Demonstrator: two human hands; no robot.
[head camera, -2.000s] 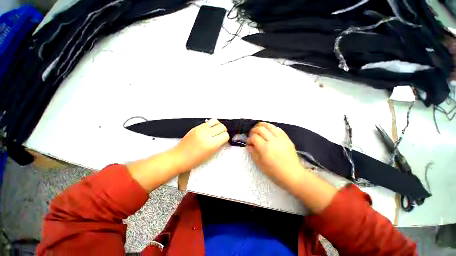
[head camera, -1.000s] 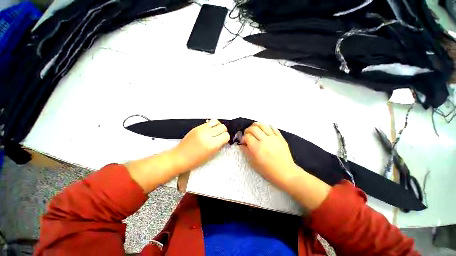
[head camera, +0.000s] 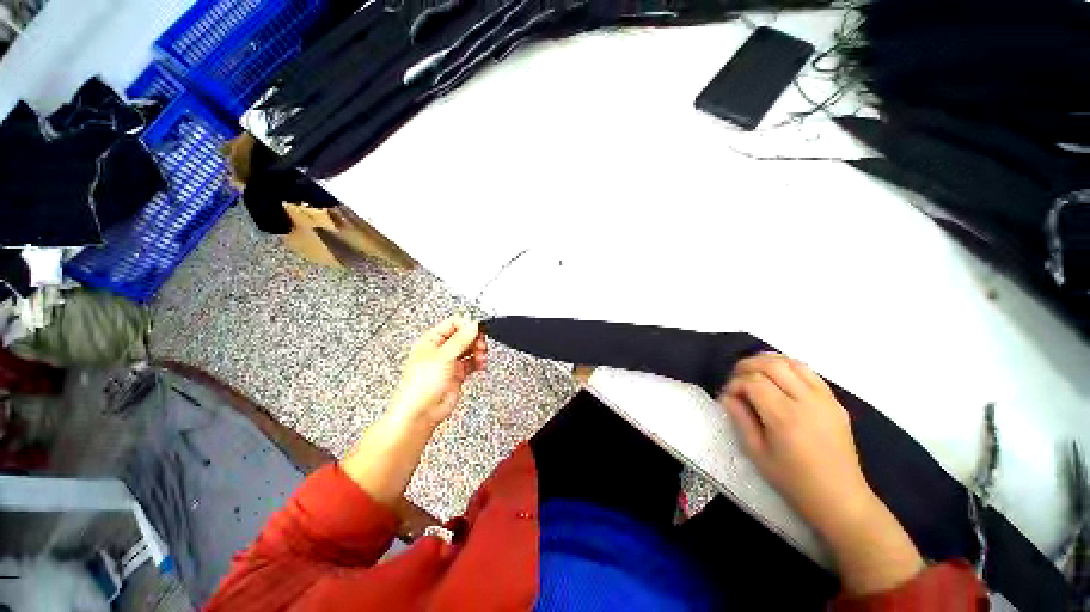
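Note:
A long black knitted strip (head camera: 616, 343) lies across the white table, its pointed left end off the table's front edge. My left hand (head camera: 444, 365) pinches that pointed tip between thumb and fingers, over the floor. A thin dark yarn tail (head camera: 500, 273) curls up from the tip. My right hand (head camera: 789, 424) is at the strip's middle, fingers curled on its lower edge; the fingertips are partly hidden. A mottled cord (head camera: 985, 448) lies by the strip's right part.
A black phone (head camera: 754, 78) lies at the back. Black strip bundles lie at the back left (head camera: 359, 90) and upper right (head camera: 980, 90). Blue crates (head camera: 179, 203) stand left of the table, with dark pieces and grey cloth (head camera: 209, 478) nearby. Speckled floor (head camera: 323, 323) shows between.
The view has turned left, showing crates and floor. My left hand has moved from the strip's middle to its pointed left end. My right hand stays near the middle.

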